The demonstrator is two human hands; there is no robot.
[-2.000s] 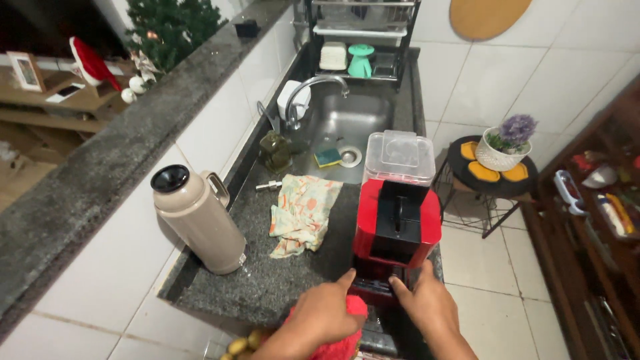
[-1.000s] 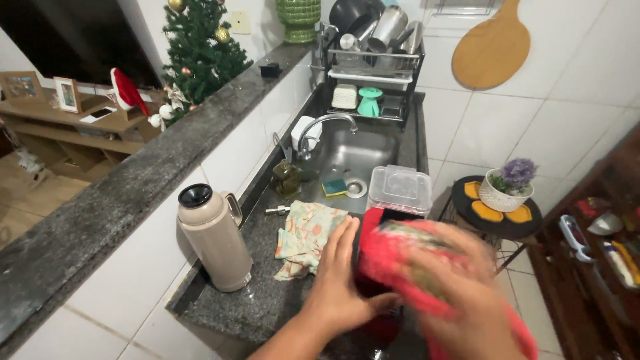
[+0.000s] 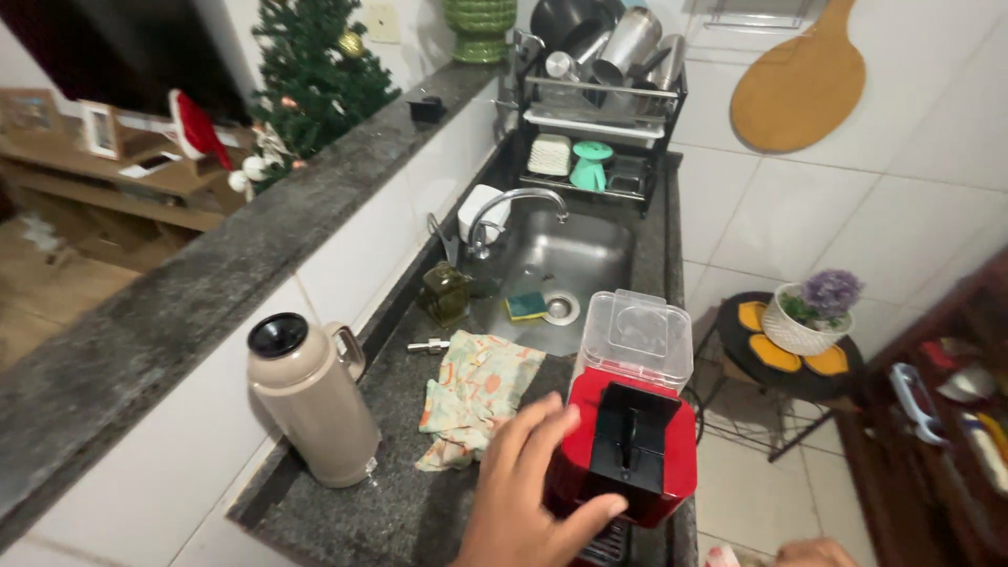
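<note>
A red and black capsule coffee machine (image 3: 583, 457) stands at the near right of the granite counter, its black top part raised. My left hand (image 3: 528, 488) is at its left side with fingers spread, holding nothing; whether it touches the machine is unclear. Low at the right edge of the counter, my right hand (image 3: 815, 554) shows only in part, and its hold is hidden. Something pale and reddish (image 3: 720, 557) shows beside it. Behind the machine is a clear lidded plastic container (image 3: 638, 335). A patterned cloth (image 3: 480, 394) lies crumpled left of the machine.
A beige thermos (image 3: 319, 409) stands at the left edge. Farther back are a glass bottle (image 3: 445, 294), a steel sink (image 3: 583, 244) with a sponge (image 3: 526, 306), a faucet (image 3: 520, 197) and a dish rack (image 3: 602, 122). A round stool (image 3: 728, 339) bears a potted plant (image 3: 807, 319).
The red cloth seen in my right hand over the machine a second ago is out of view there. My right hand has moved down to the lower right. The machine's top is uncovered again.
</note>
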